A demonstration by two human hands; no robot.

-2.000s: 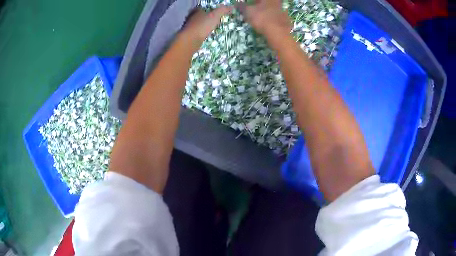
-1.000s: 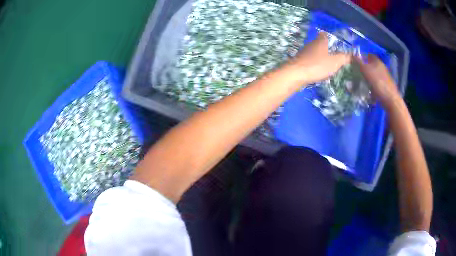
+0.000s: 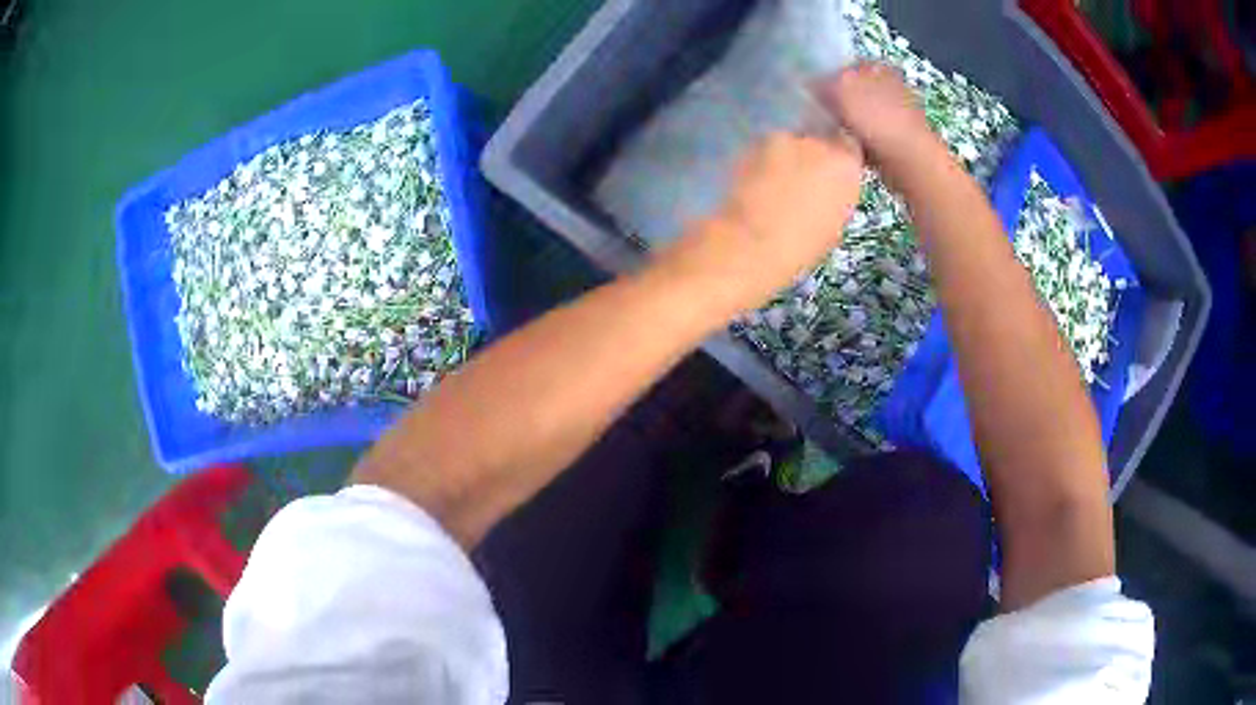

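A large grey tote point(image 3: 540, 197) holds a heap of small white-and-green parts point(image 3: 851, 324) and a pale, crumpled liner bag point(image 3: 689, 152). My left hand point(image 3: 796, 200) is over the liner's edge beside the heap, fingers curled. My right hand point(image 3: 879, 113) is just beyond it, close to or touching it. Both hands are blurred, and whether they grip the liner or parts cannot be told. A blue tray point(image 3: 950, 420) sits inside the tote's right end with a pile of parts in it, partly hidden by my right forearm.
A second blue tray point(image 3: 141, 296) full of parts stands on the green floor at the left. A red stool point(image 3: 124, 585) is at the lower left, and more red plastic point(image 3: 1196, 149) is at the upper right. My legs are below the tote.
Both hands have left the blue tray inside the tote, where they held parts, and moved left to the liner. Parts now lie in that tray. The view has shifted.
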